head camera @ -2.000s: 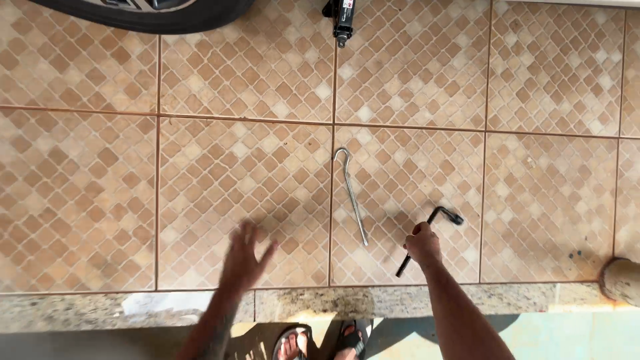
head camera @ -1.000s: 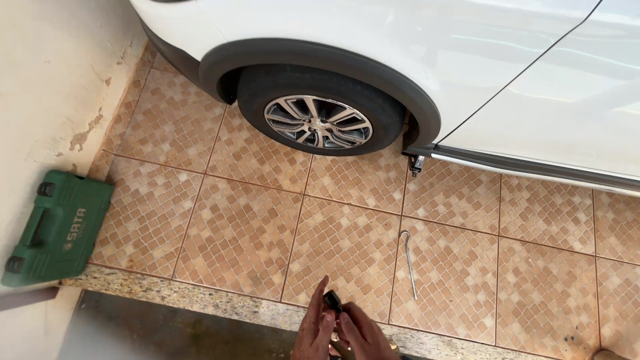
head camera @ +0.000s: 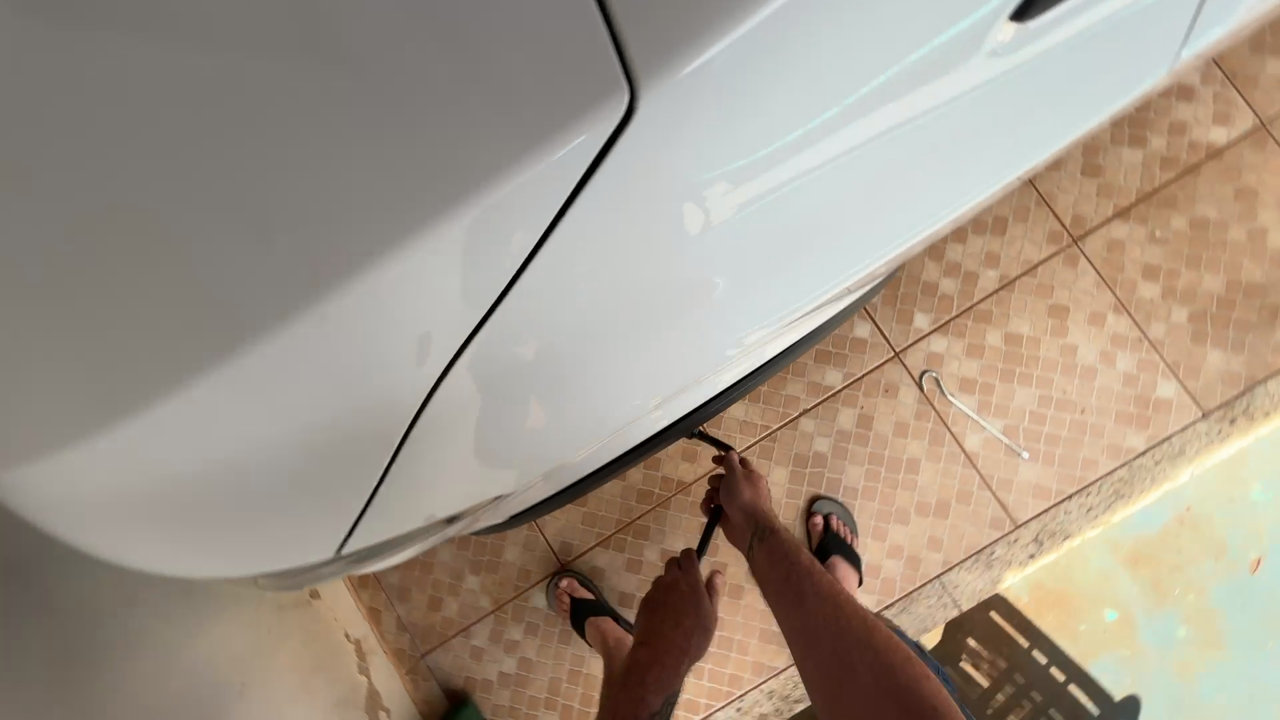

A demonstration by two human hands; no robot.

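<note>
A black L-shaped lug wrench (head camera: 709,530) runs from between my hands to the wheel side of the white car (head camera: 640,300). My right hand (head camera: 741,497) grips it near its bend, and its short end reaches under the black wheel-arch trim (head camera: 650,450). Lower down, my left hand (head camera: 677,610) is closed around the straight shaft. The car body hides the wheel and the wrench's tip. A silver hooked metal rod (head camera: 975,415) lies on the tiled floor to the right of my hands.
My feet in black flip-flops (head camera: 835,540) stand on the tiles on both sides of the wrench. A stone edge (head camera: 925,590) borders the floor, with a dark slatted plastic object (head camera: 1030,665) beyond it. A bit of green (head camera: 462,706) shows at the bottom left, near the wall.
The view has moved close over the car. The wrench, in my right hand alone two seconds ago, is now held by both hands at the car's side. The hooked rod still lies on the floor.
</note>
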